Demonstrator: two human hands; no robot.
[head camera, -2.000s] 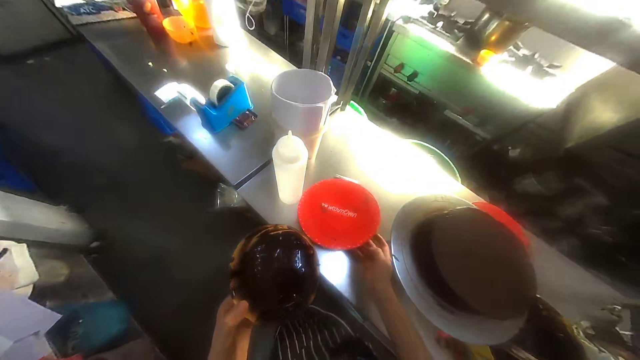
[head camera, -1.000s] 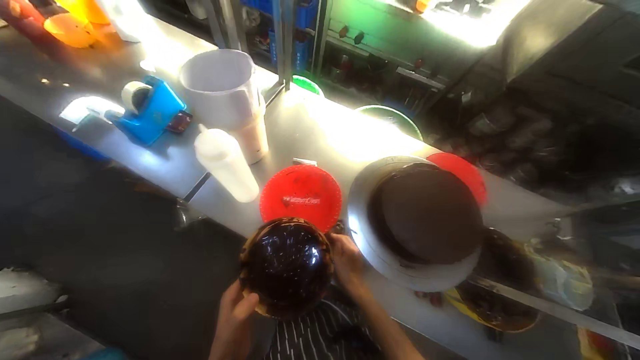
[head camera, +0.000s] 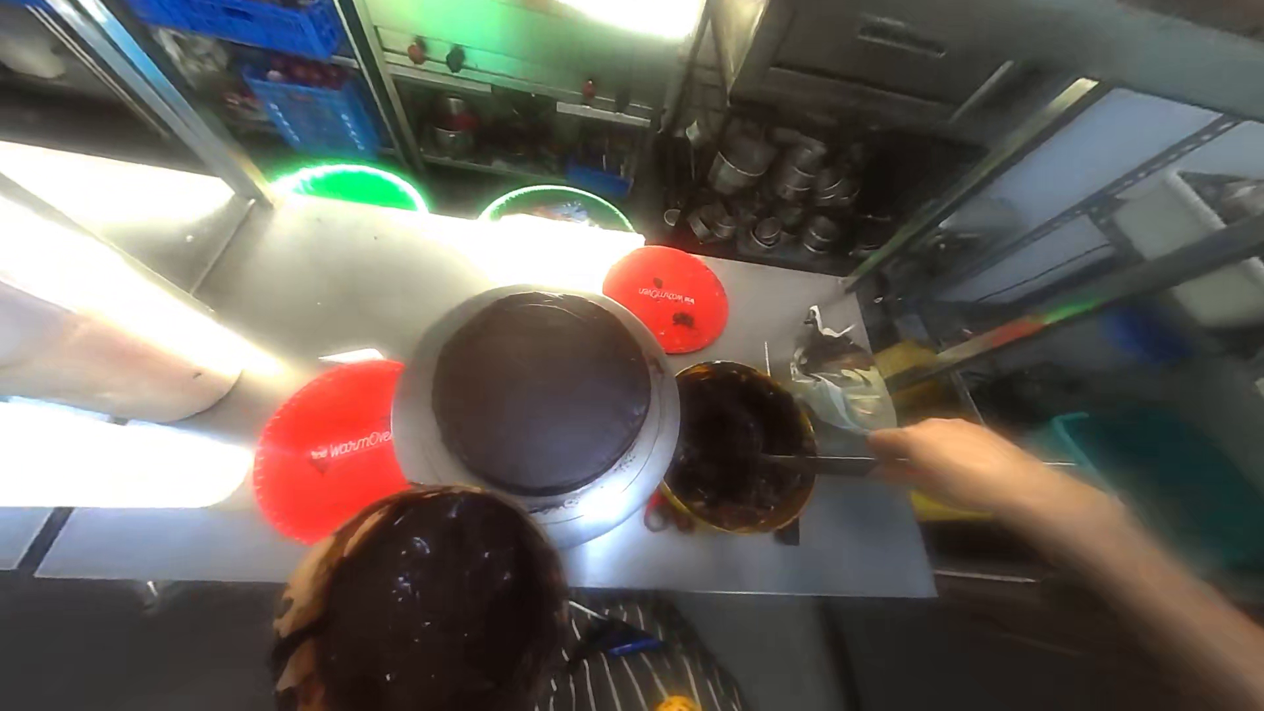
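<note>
At the lower left, close to the camera, is a round bowl (head camera: 434, 602) coated with glossy dark chocolate. My left hand (head camera: 298, 683) is mostly hidden at the bowl's lower left edge. A long, thin tool (head camera: 825, 464), perhaps a palette knife, is in my right hand (head camera: 933, 456); its far end lies over a yellowish-rimmed container (head camera: 812, 449) of dark chocolate. Left of that container, a round dark chocolate cake (head camera: 543, 390) rests on a metal turntable (head camera: 602, 513). One red round board (head camera: 321, 444) lies partly behind the turntable's left edge, another red board (head camera: 667, 296) beyond it.
The steel table (head camera: 859, 553) ends near my striped apron (head camera: 642, 662). A large pale container (head camera: 109, 355) stands left, and a crumpled plastic bag (head camera: 854, 395) lies right of the chocolate. Metal shelf posts rise at both sides; green-rimmed tubs (head camera: 351, 188) sit past the far edge.
My right hand has left the bowl's side and moved right, where it holds the thin tool at the chocolate container. The view has swung right.
</note>
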